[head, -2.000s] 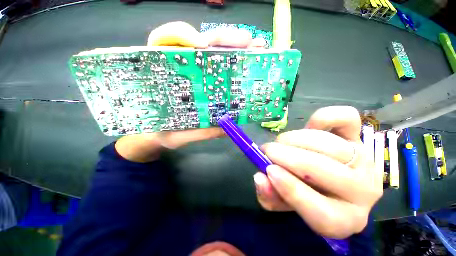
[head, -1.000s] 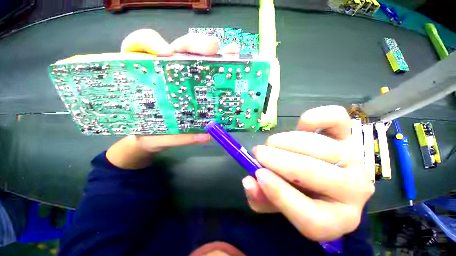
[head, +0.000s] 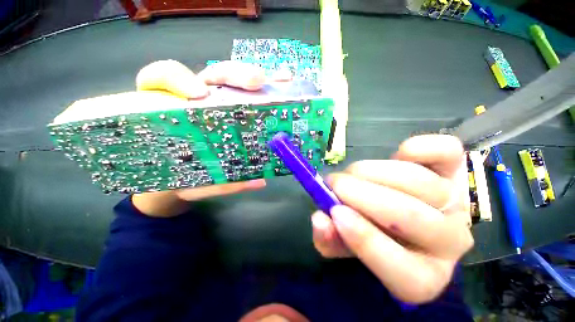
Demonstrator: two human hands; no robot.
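A green power supply board [head: 183, 148] is held up at centre left, its face with solder joints and small chips towards me. My left hand [head: 202, 78] grips it, fingers over the top edge and part of the hand below; the rest is hidden behind the board. My right hand [head: 397, 214] holds a purple marker pen [head: 306, 173] between thumb and fingers. The pen's end is over the right part of the board face; whether it touches cannot be told.
Waiting boards [head: 277, 53] lie behind, left of a yellow-green roll [head: 334, 69]. Single boards [head: 502, 68] lie at right, with a grey metal post [head: 523, 107] and a blue pen-shaped tool [head: 507, 201]. A red-brown stand [head: 195, 7] is at the far edge.
The board has moved left and a little down and tilted, showing more of its top edge. The pen end has moved up the board face. Both hands keep their hold.
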